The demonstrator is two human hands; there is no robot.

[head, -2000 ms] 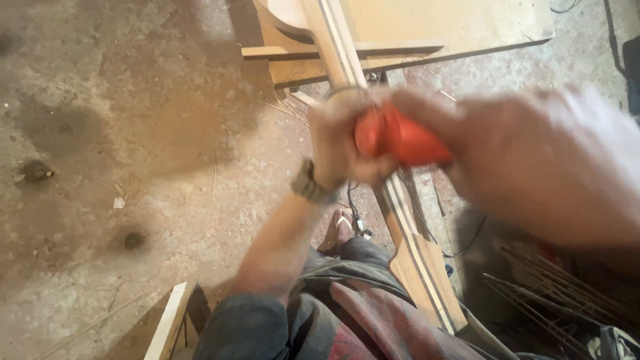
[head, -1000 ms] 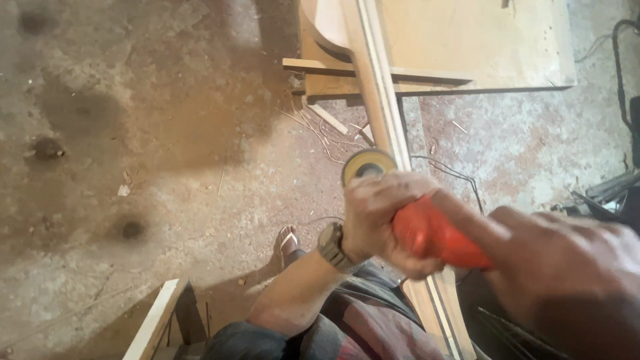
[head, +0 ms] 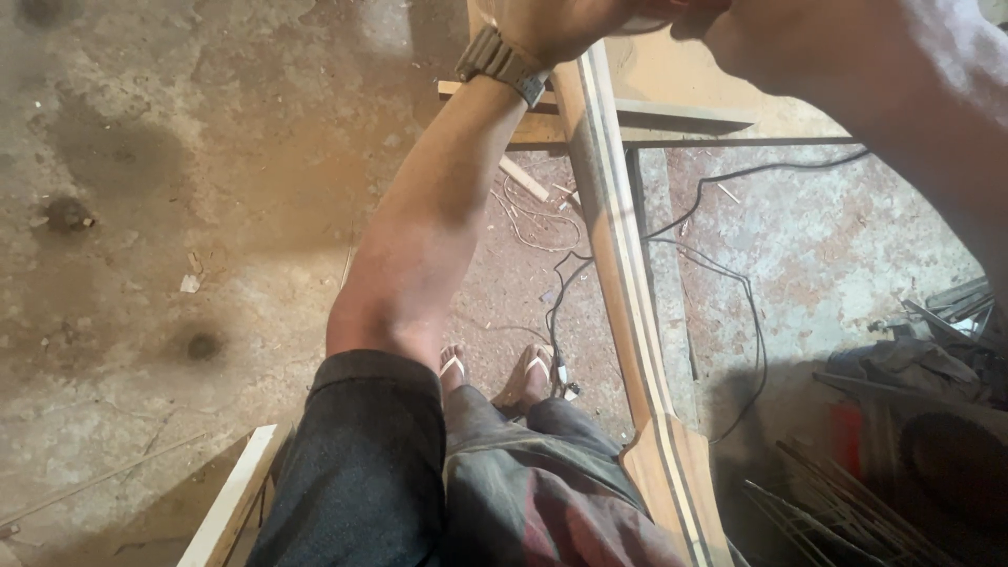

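Observation:
A guitar neck of laminated wood (head: pixel 618 228), striped dark and pale, runs from the top of the view down to its headstock (head: pixel 669 472) against my clothing. My left hand (head: pixel 559 24), with a watch (head: pixel 502 64) on its wrist, is at the top edge, over the neck's upper part. Beside it my right hand (head: pixel 697 16) is mostly cut off by the frame. A sliver of something reddish shows between the hands; the power tool seen earlier is otherwise out of sight, so what each hand grips is unclear.
A wooden board (head: pixel 787 118) with a wood strip (head: pixel 685 116) lies beneath the neck's upper part. Black cords (head: pixel 756 315) cross the floor near my sandalled feet (head: pixel 535 370). A pale-topped timber piece (head: pixel 236 496) stands lower left; thin rods and clutter (head: pixel 850 496) lie lower right.
Both hands have moved up along the neck to the top edge. The red tool and its disc, in plain sight one second ago, are now almost wholly out of view.

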